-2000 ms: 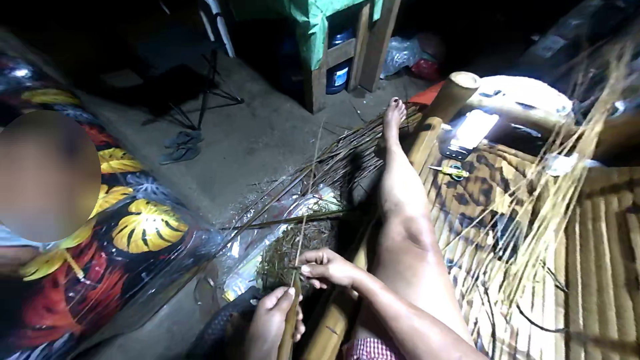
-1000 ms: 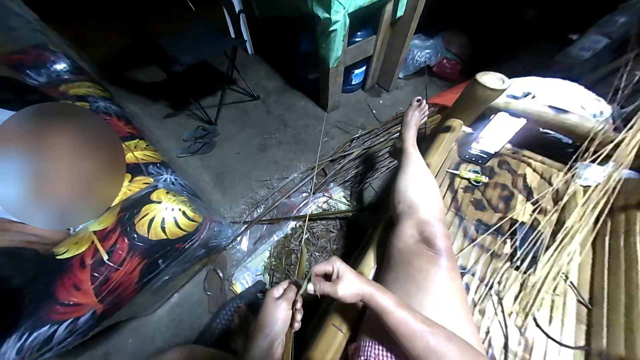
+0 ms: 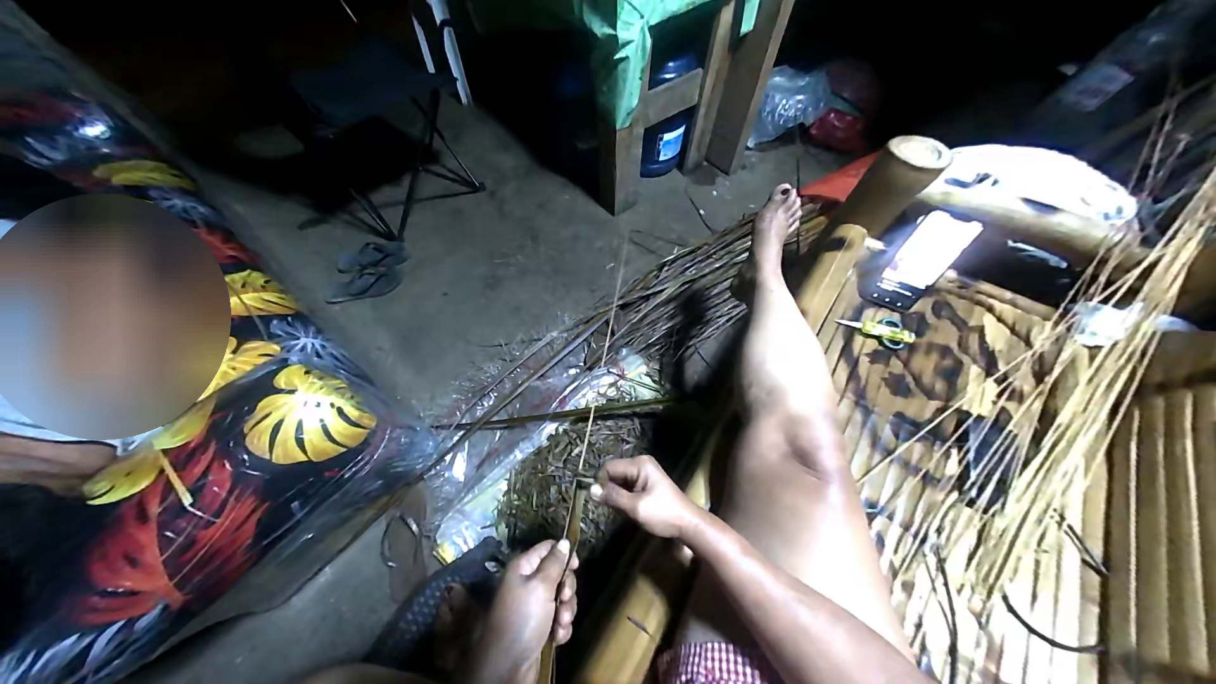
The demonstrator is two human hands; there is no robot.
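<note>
My left hand [image 3: 534, 598] is closed around a long plant strip [image 3: 575, 518], perhaps a palm leaf or its midrib, whose thin end reaches up and away. Just above it, my right hand [image 3: 646, 496] pinches a small dark piece at the strip between thumb and fingers. Below both hands lies a heap of brown shavings [image 3: 541, 480] on clear plastic. Many pale thin sticks [image 3: 1064, 446] are spread over the bamboo bench at the right. Darker long stalks [image 3: 684, 285] lie on the floor beyond the heap.
A phone [image 3: 921, 256] with a lit screen and yellow-handled scissors [image 3: 883, 331] lie on the bamboo bench [image 3: 1154, 532]. My bare leg stretches along its edge. A person is at the left by a plastic-covered floral surface [image 3: 309, 418]. Slippers [image 3: 369, 271] and a green-covered table [image 3: 622, 180] stand beyond.
My right hand was close beside my left hand a second ago and is now farther up the strip. My left hand keeps its hold.
</note>
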